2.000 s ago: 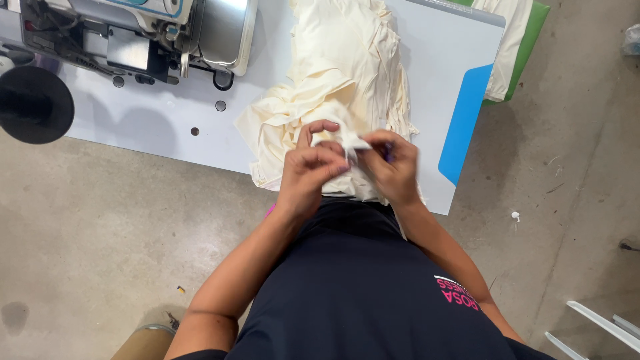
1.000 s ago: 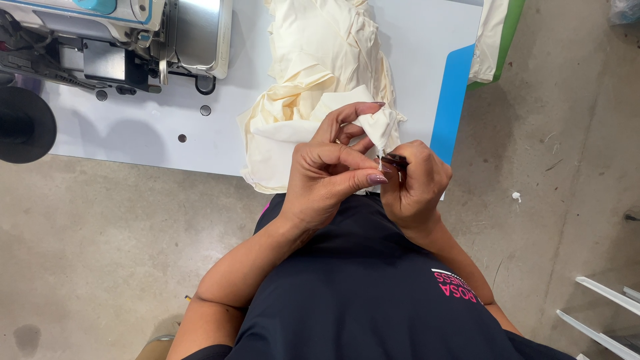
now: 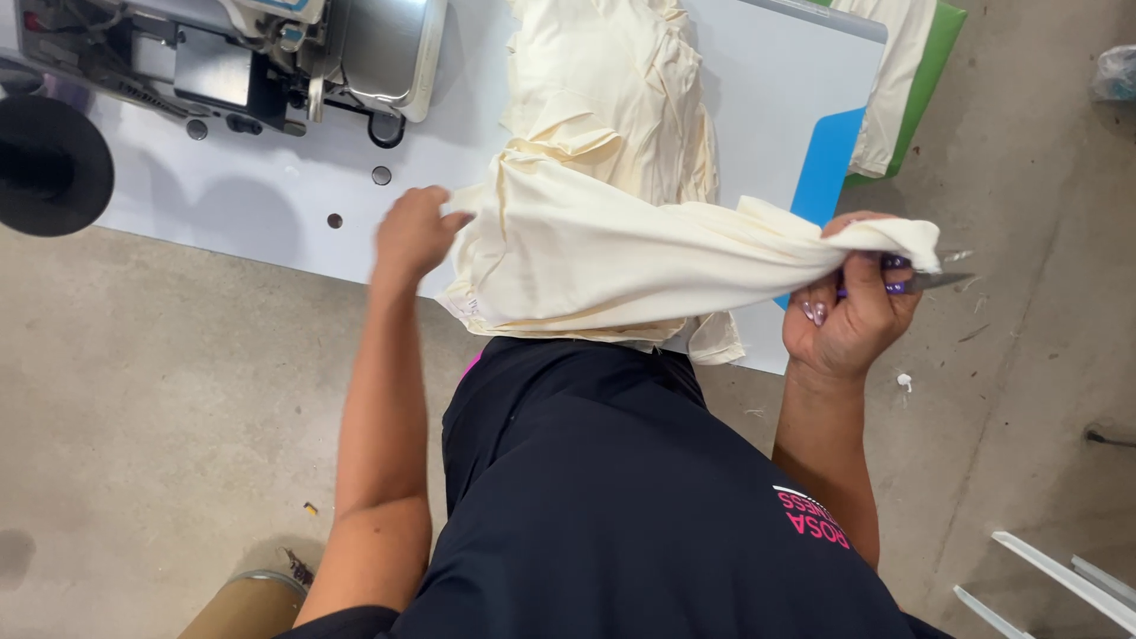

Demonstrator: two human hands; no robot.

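A cream fabric piece (image 3: 639,257) is stretched sideways above my lap, over a pile of similar cream fabric (image 3: 603,80) on the white table. My right hand (image 3: 843,306) is shut on its right end and also holds small scissors (image 3: 932,282), whose blades point right past the cloth. My left hand (image 3: 417,235) is at the left end of the fabric, its fingertips at the edge; whether they pinch it I cannot tell. Small printed marks show near the fabric's lower left corner.
An industrial sewing machine (image 3: 257,62) stands at the upper left of the table (image 3: 240,195). Left of it is a black round disc (image 3: 53,166). A green item with white cloth (image 3: 914,98) lies beyond the table's right edge. White metal bars (image 3: 1056,577) are at the lower right.
My hands were close together at a bunched bit of fabric; now they are wide apart, left hand to the left and right hand to the right, with the cloth stretched out between them.
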